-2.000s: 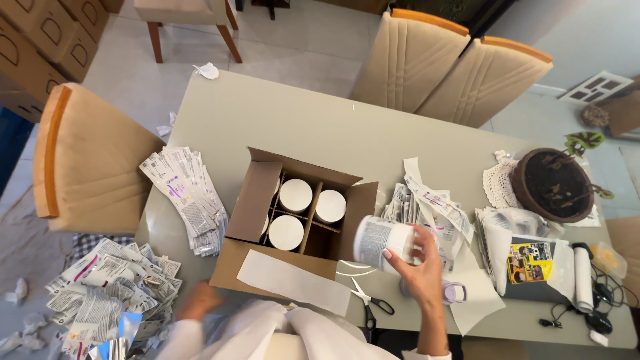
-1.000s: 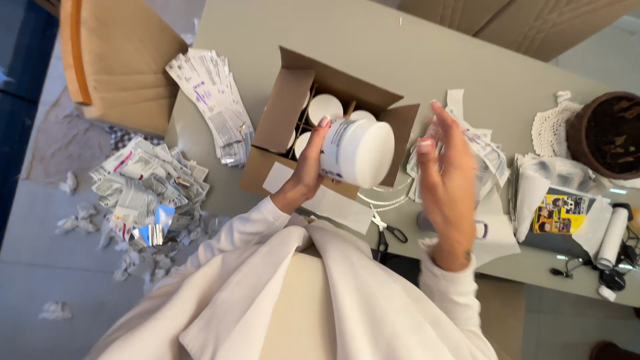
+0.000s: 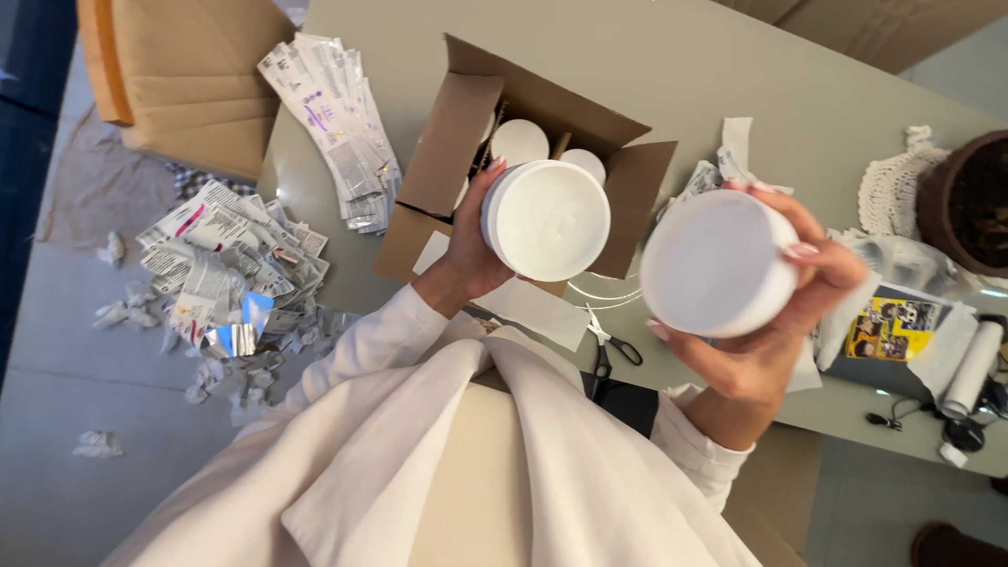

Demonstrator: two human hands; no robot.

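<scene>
My left hand [image 3: 474,244] is closed around a white plastic jar [image 3: 550,220], whose round mouth faces the camera and shows smooth white contents. In my right hand [image 3: 756,339], raised to the right of the jar, is a round white screw lid [image 3: 718,264], held by its edge and apart from the jar. Behind the jar stands a cardboard box [image 3: 543,83] with its flaps spread. White-topped jars [image 3: 520,142] stand between cardboard dividers inside it. The jar in my left hand hides part of the box.
Flat printed labels [image 3: 346,134] lie left of the box; a heap of crumpled labels [image 3: 228,268] is farther left. Scissors [image 3: 605,342] and white cord [image 3: 610,291] lie near the front edge. At right are a potted plant [image 3: 972,201], a crocheted mat [image 3: 890,193] and cables [image 3: 906,413].
The jar, in my right hand two seconds ago, passed to my left and was closed a second ago. It is now open, with its lid in my right hand, which was empty then.
</scene>
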